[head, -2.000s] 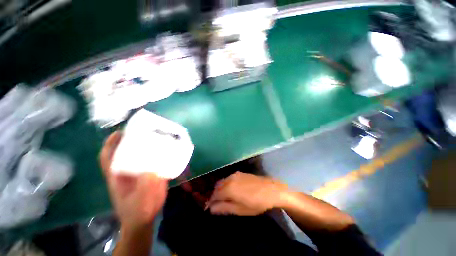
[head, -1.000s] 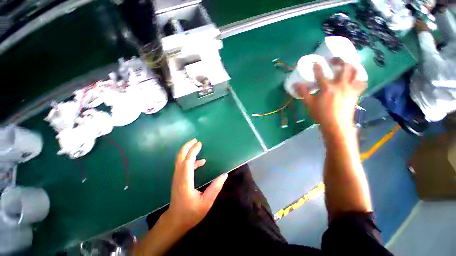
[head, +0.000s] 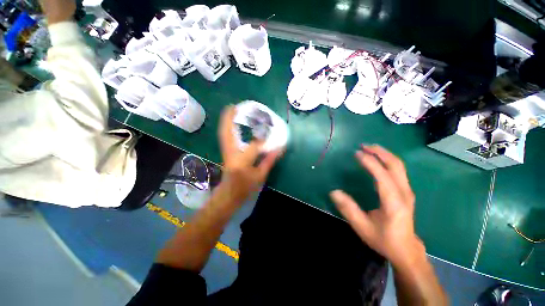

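My left hand (head: 242,152) is closed around a white cup-shaped housing (head: 276,132) above the green bench, left of centre. The housing's open mouth faces up towards me, with something dark inside it. My right hand (head: 382,203) is empty, fingers apart, over the bench near its front edge. White inner covers (head: 364,89) with upright posts lie in a group behind my hands, with thin red wires trailing from them. More white housings (head: 179,107) stand grouped at the back left.
A grey-white metal box (head: 472,140) stands at the right of the green bench (head: 442,203). A wire end (head: 526,234) lies at the far right. Another person's light sleeve (head: 77,77) reaches over the bench at the left. A round stool (head: 194,185) is below the bench edge.
The view has swung to the left. My right hand has left the white housings at the right and is empty. My left hand, empty a second ago, now holds a housing.
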